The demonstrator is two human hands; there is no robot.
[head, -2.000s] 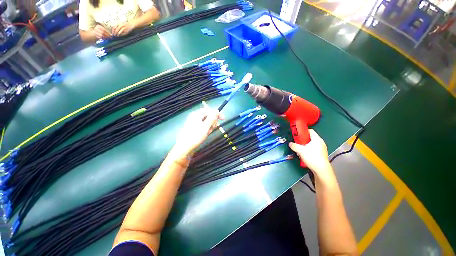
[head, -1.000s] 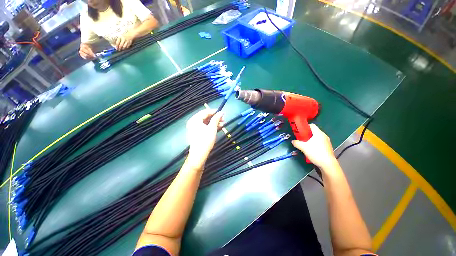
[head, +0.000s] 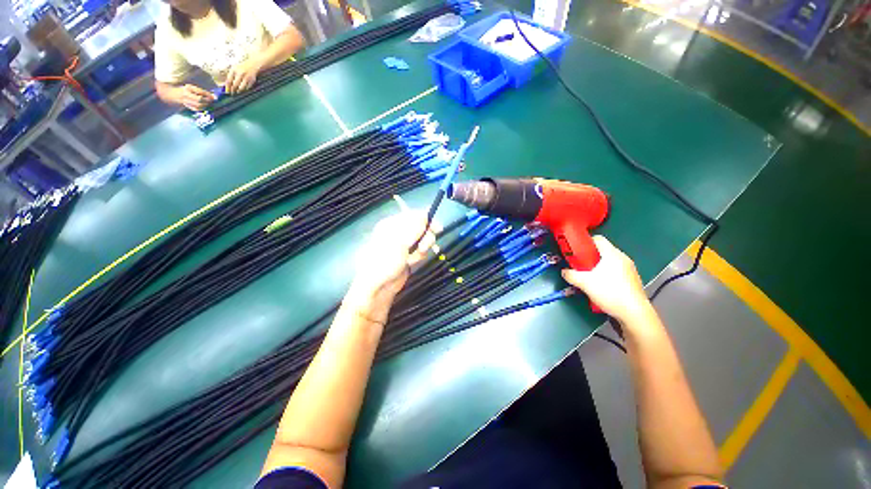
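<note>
My left hand [head: 393, 250] holds a black cable [head: 432, 218] near its end, tilted up to the right. A blue sleeve [head: 453, 172] covers the cable end, and a small silvery lug [head: 473, 136] sticks out at the top. My right hand [head: 611, 279] grips the red heat gun [head: 571, 206] by its handle. The gun's metal nozzle points left, close beside the lower part of the blue sleeve. Just below the gun lie the blue ends of the near cable bundle [head: 401, 306]. Whether nozzle and sleeve touch, I cannot tell.
A second cable bundle [head: 239, 210] lies farther back on the green bench [head: 688, 143]. A blue parts bin [head: 470, 76] and a clear bag [head: 437, 29] stand at the far side. The gun's cord [head: 611, 143] crosses the right side. Another person [head: 229, 48] handles cables opposite.
The held cable has tilted and shifted a little between my fingers, and the nozzle now points at a lower part of the sleeve. The other person's hands have moved closer together.
</note>
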